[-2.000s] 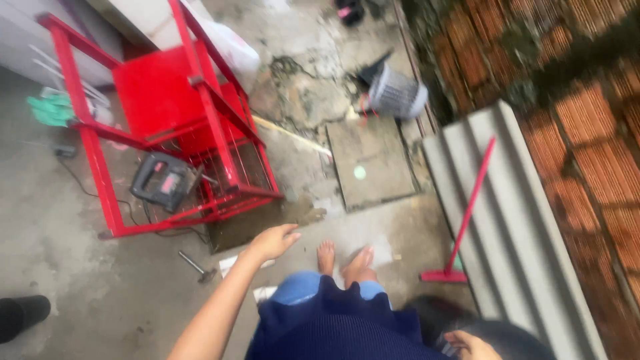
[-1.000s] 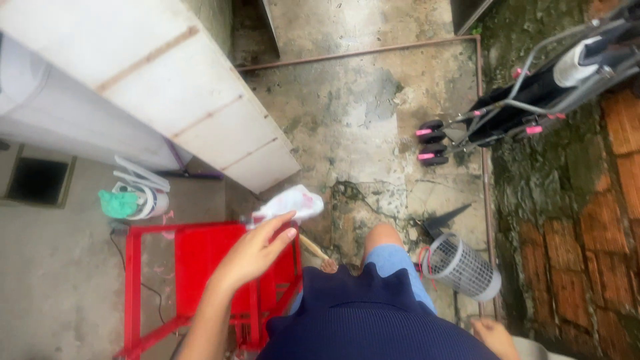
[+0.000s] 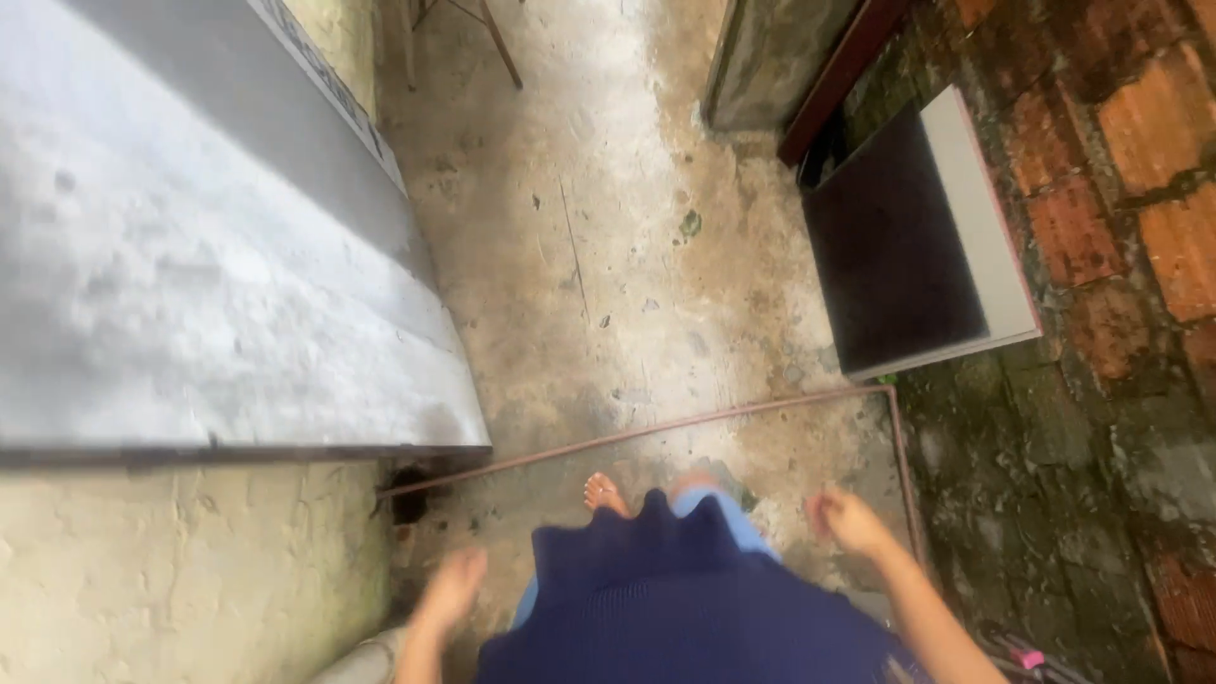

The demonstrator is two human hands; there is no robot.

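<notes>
Low on the left, my left hand hangs beside the dark blue ribbed top, blurred, with no object visible in it. On the other side, my right hand is held out over the concrete floor near the thin pipe. It is blurred too, its fingers look curled, and nothing shows in it. A bare foot shows below the hem, next to light blue shorts.
A thin pipe crosses the concrete floor before my feet. At left stands a large whitish panel by a rough wall. At right are a dark-and-white board, mossy brickwork and a pillar. Thin legs stand at the top.
The view has moved forward along the passage. The red frame, grey basket and left-side bucket are out of view. My left hand, earlier raised over the red frame, is now lower at my side.
</notes>
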